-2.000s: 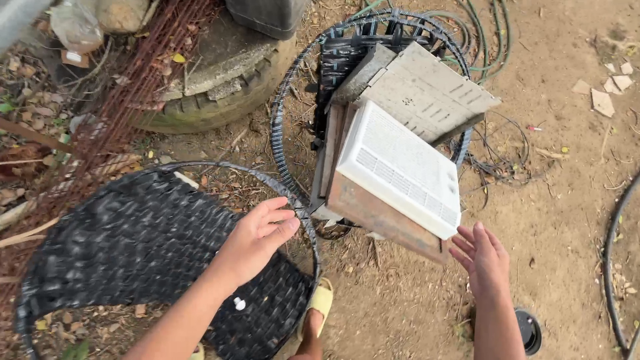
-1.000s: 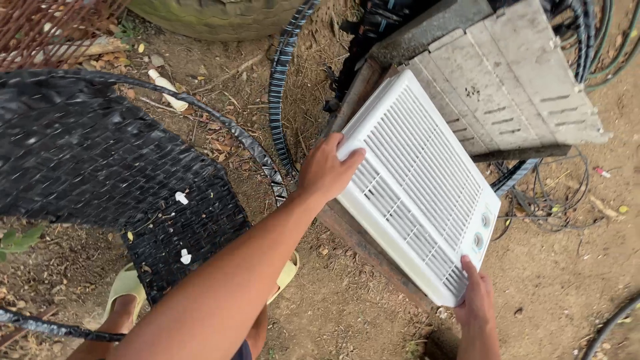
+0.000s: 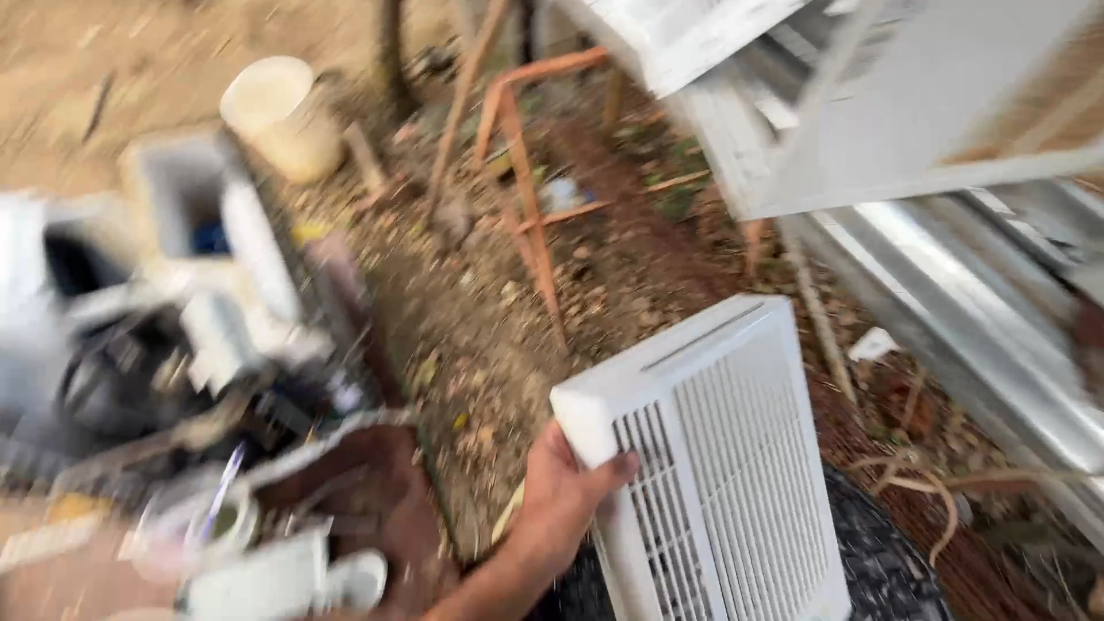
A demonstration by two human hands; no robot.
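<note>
A white plastic louvred air-conditioner front panel [image 3: 742,466] is tilted in the lower right middle, raised above the ground. My left hand [image 3: 561,492] grips its left edge near the upper corner, the thumb lying over the slats. My right hand is out of view. Beneath the panel, part of the black woven mat [image 3: 888,543] shows at the bottom edge. The panel's lower end is cut off by the frame.
Blurred scrap plastic, including a white open container [image 3: 185,190], is heaped at left, with a cream bucket [image 3: 285,121] behind. An orange metal frame [image 3: 517,155] stands on littered soil. White panels [image 3: 906,129] and shiny metal sheeting [image 3: 940,293] fill the upper right.
The white louvred panel, which lay on the stack of scrap panels with both my hands on it, is now lifted away in my left hand. The view has swung to another part of the yard.
</note>
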